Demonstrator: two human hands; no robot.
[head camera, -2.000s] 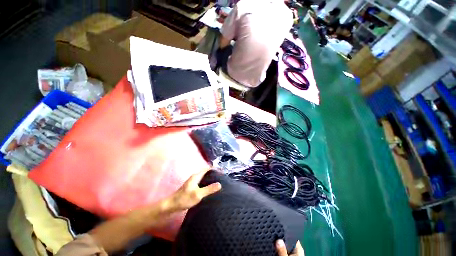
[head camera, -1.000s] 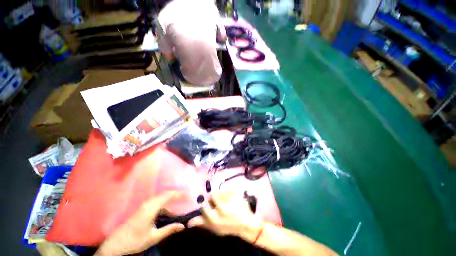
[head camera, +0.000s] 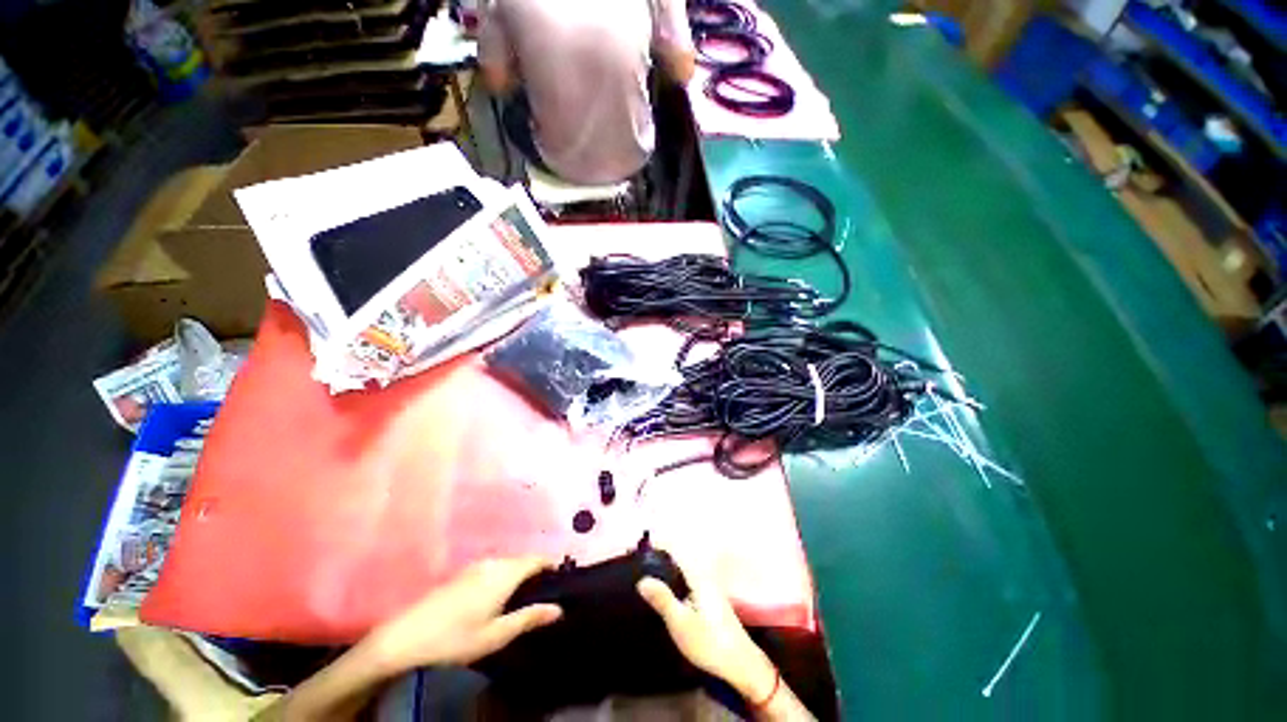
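A black housing (head camera: 600, 628) lies at the near edge of the red mat (head camera: 353, 494), its face dark and without visible detail. My left hand (head camera: 487, 614) holds its left side, thumb on top. My right hand (head camera: 692, 621) holds its right side, thumb on top. Small black nubs stand up at its far edge. Two small black parts (head camera: 607, 487) lie loose on the mat just beyond it. The housing's near part is dark and cut off by my body.
Black cable bundles (head camera: 805, 395), one with a white band, and a clear bag of black parts (head camera: 558, 370) lie beyond. Printed sheets (head camera: 452, 296) carry a dark panel. White ties (head camera: 1011, 656) lie on the green bench (head camera: 1115, 466). A blue bin (head camera: 110, 543) stands left. A person (head camera: 572, 85) sits ahead.
The honeycomb face seen two seconds ago no longer shows. Since one second ago, my hands have moved apart to the housing's two sides, and its far edge shows between them.
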